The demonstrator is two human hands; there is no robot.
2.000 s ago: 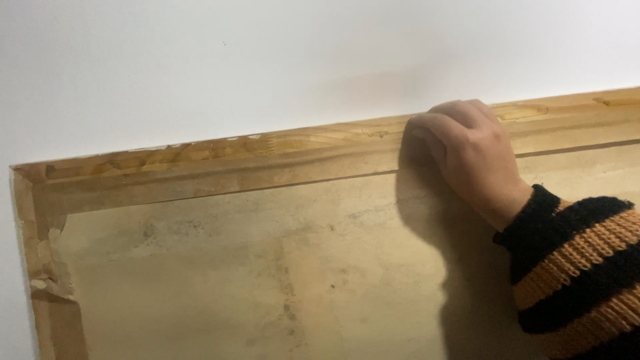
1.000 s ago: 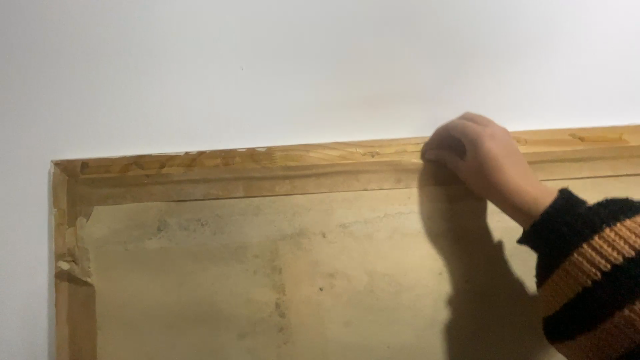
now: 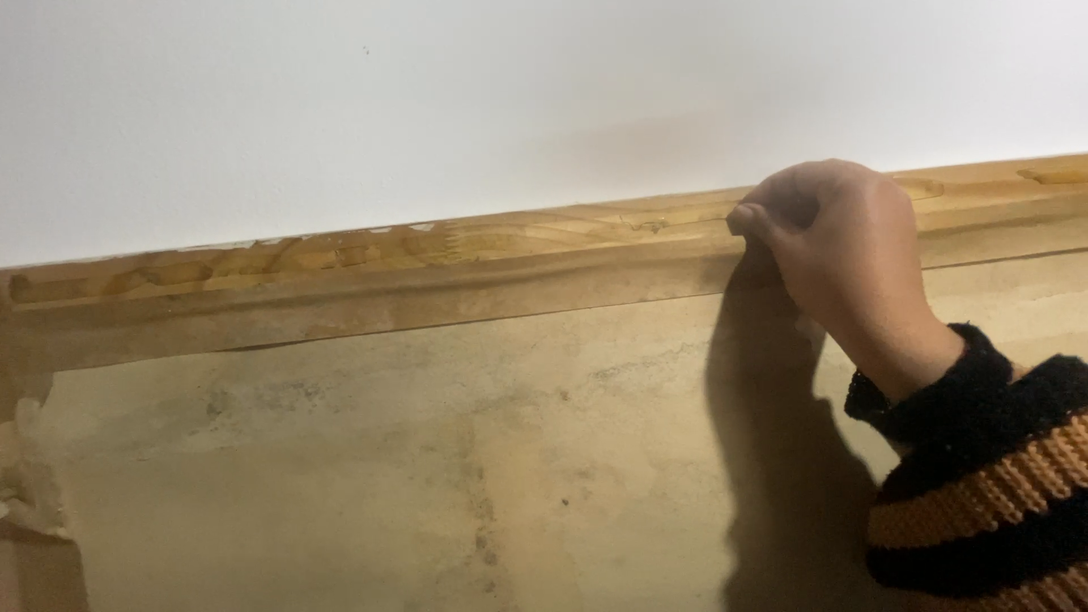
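Observation:
My right hand (image 3: 850, 246), in a black and orange striped knit sleeve, is at the wooden strip (image 3: 544, 229) along the upper edge of a framed panel. Thumb and fingertips are pinched together against the strip; whether something thin is between them cannot be told. Brown paper tape (image 3: 425, 293) runs just below the strip and overlaps a stained, yellowish sheet of paper (image 3: 340, 476). My left hand is not in view.
A white wall or flat white surface (image 3: 340, 110) borders the panel's upper edge. At the left edge the brown tape (image 3: 38, 476) is torn and lifted. My hand and arm cast a dark shadow on the paper.
The view has moved closer to the panel. My right hand stays at the upper strip, its fingertips pinched at the wood.

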